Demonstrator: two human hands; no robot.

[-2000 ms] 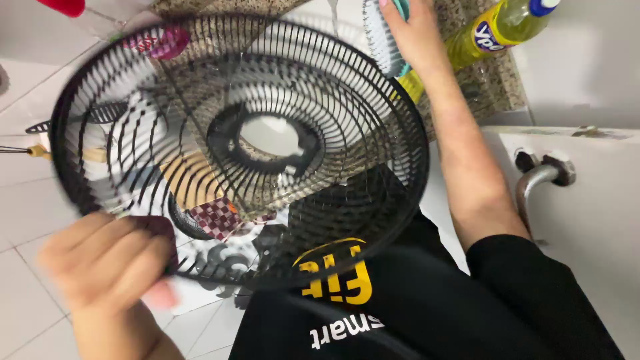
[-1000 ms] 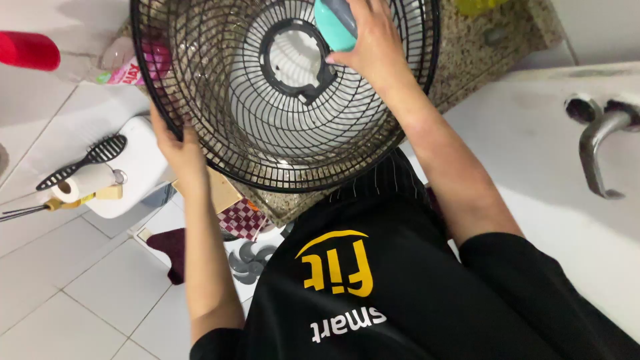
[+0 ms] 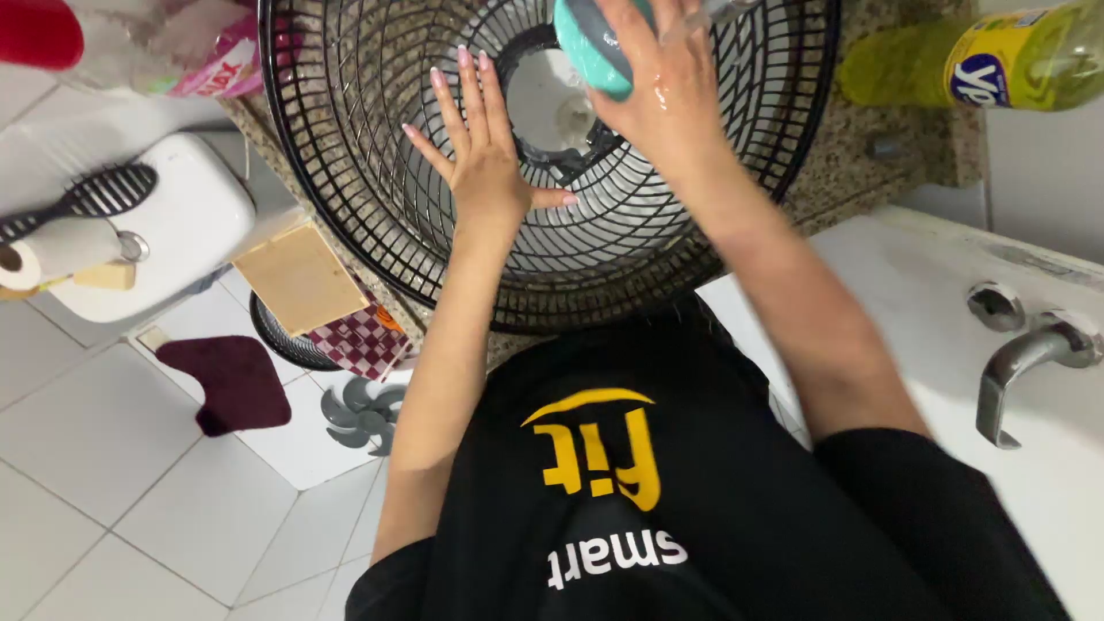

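Observation:
A round black fan grille (image 3: pixel 379 250) lies over the granite counter and basin, its wire bars curving around a central ring. My left hand (image 3: pixel 487 159) rests on the bars left of that ring, fingers spread, gripping nothing. In my right hand (image 3: pixel 660 95) is a teal and grey scrubbing brush (image 3: pixel 595 47), held over the grille beside the ring. Water and some suds wet the right hand. The brush's bristles are hidden.
A bottle of yellow-green detergent (image 3: pixel 966 60) lies at the upper right, above a door handle (image 3: pixel 1018 371). Left are a pink-labelled bottle (image 3: pixel 216 60), a toilet (image 3: pixel 190 224) with a hairbrush (image 3: pixel 112 190) and paper roll (image 3: pixel 65 250), and grey fan blades (image 3: pixel 362 414) on the floor.
The grille, tilted up two seconds ago, has come down over the counter. My left hand has gone from its rim to the inner bars. The brush is still in my right hand.

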